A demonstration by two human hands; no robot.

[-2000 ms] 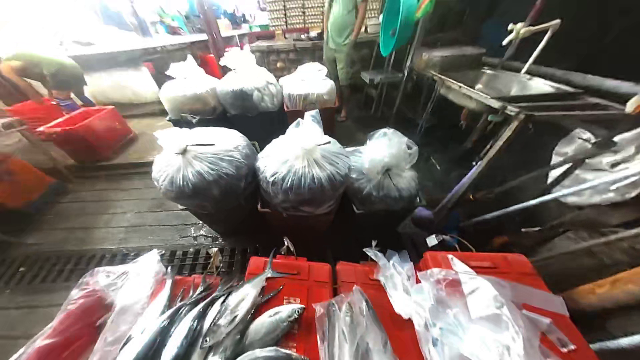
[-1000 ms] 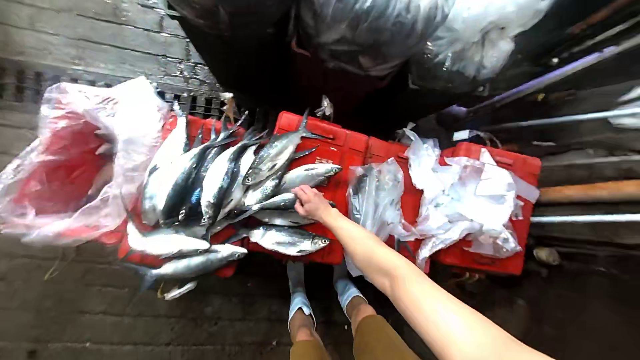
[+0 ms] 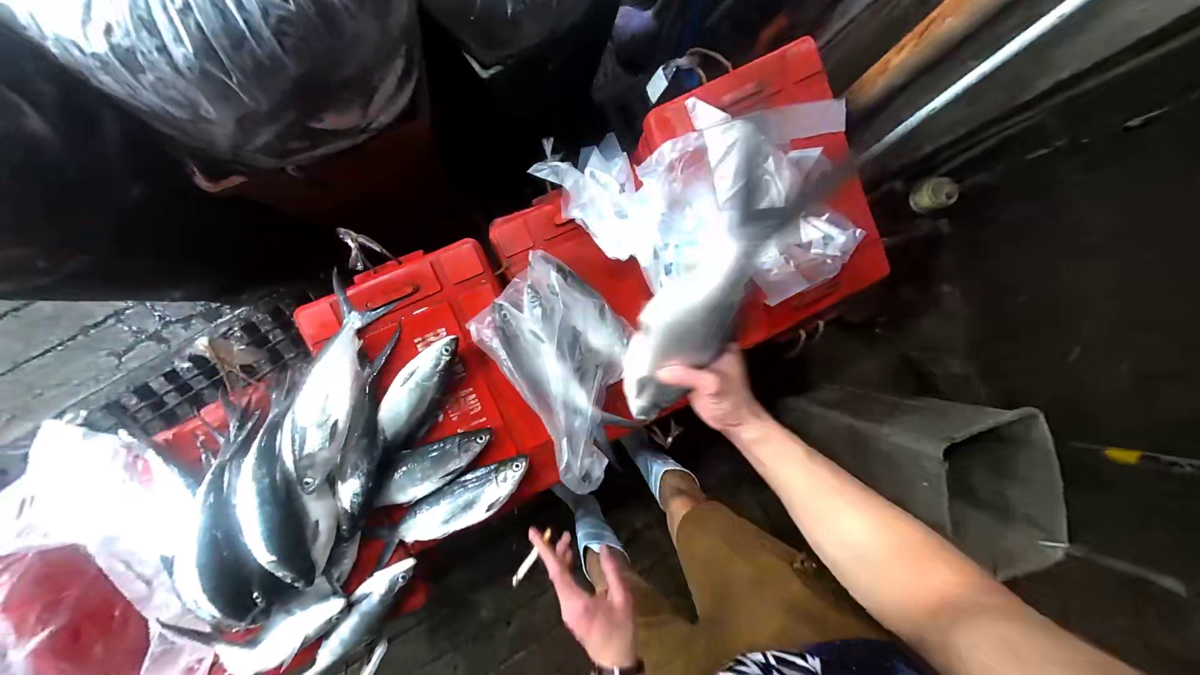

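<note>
My right hand grips a silvery fish near its head. The fish is blurred, its tail pointing up and right over crumpled clear plastic bags on a red plastic lid. My left hand is low in the middle, palm up, with a cigarette between its fingers. Left of my right hand, a clear plastic bag holding fish lies on the red lids. Farther left, several whole fish are piled on a red lid, beside a large plastic bag over something red.
Dark containers stand behind the lids, with a filled plastic bag at upper left. A grey square bin lies at right on the dark floor. A small cup-like object and a pale pole are at upper right. My legs are below the lids.
My right hand has moved from the fish pile to the right and now holds a fish up. My left hand with the cigarette has come into view. The view has turned and come closer.
</note>
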